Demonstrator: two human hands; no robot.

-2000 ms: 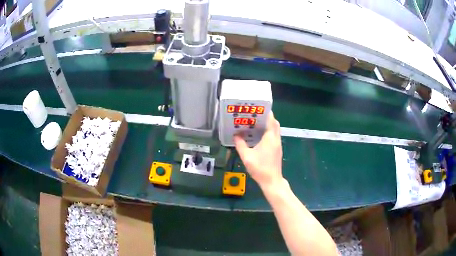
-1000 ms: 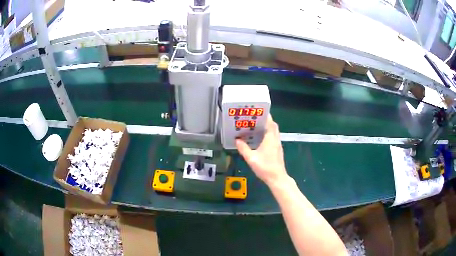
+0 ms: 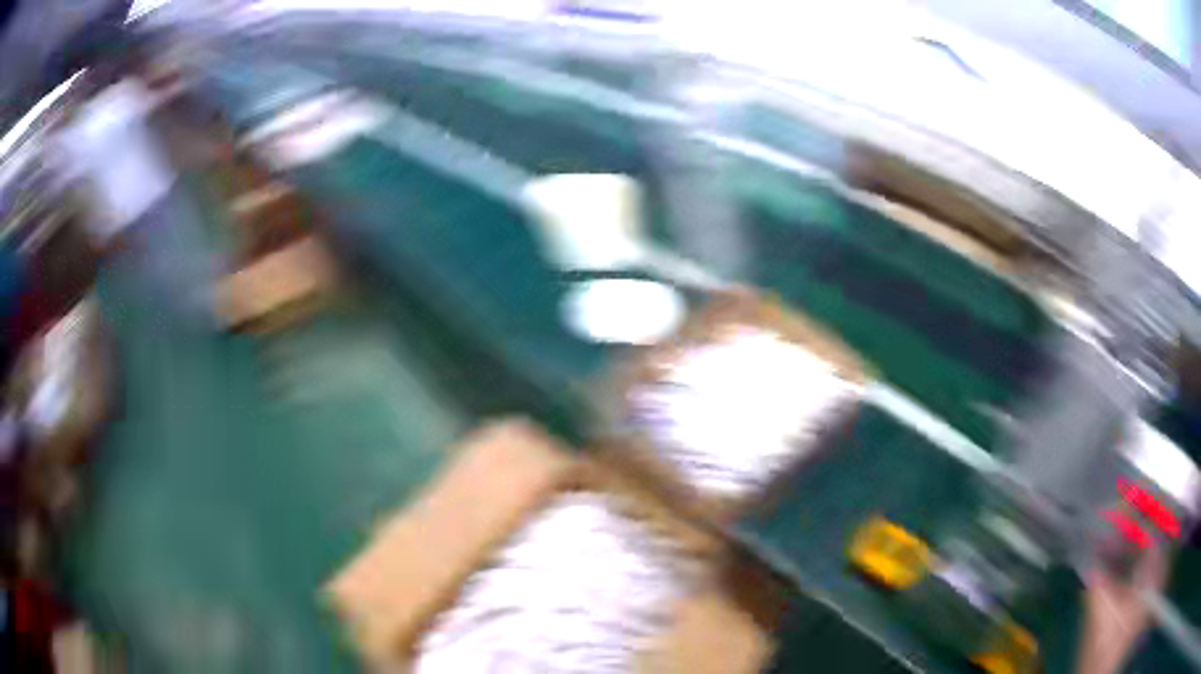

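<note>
The frame is heavily blurred. The white counter box (image 3: 1159,454) with red digits is at the far right edge. My right hand (image 3: 1120,593) is a blurred shape just below it, partly cut off; its fingers and any contact with the box cannot be made out. My left hand is not in view. The grey press (image 3: 1064,415) stands left of the box. Two yellow button boxes show below the press, one (image 3: 890,553) nearer the carton and one (image 3: 1005,649) at the bottom edge.
A carton of white parts (image 3: 744,408) sits on the green bench, beside a white tub (image 3: 586,220) and round white lid (image 3: 624,310). A larger open carton (image 3: 454,533) of white parts is below. A blurred person (image 3: 119,158) is at the upper left; cartons (image 3: 277,283) stand near the bench.
The view has swung left, so the press, counter box and my right hand now lie at the right edge. The floor and a person have come into view at left.
</note>
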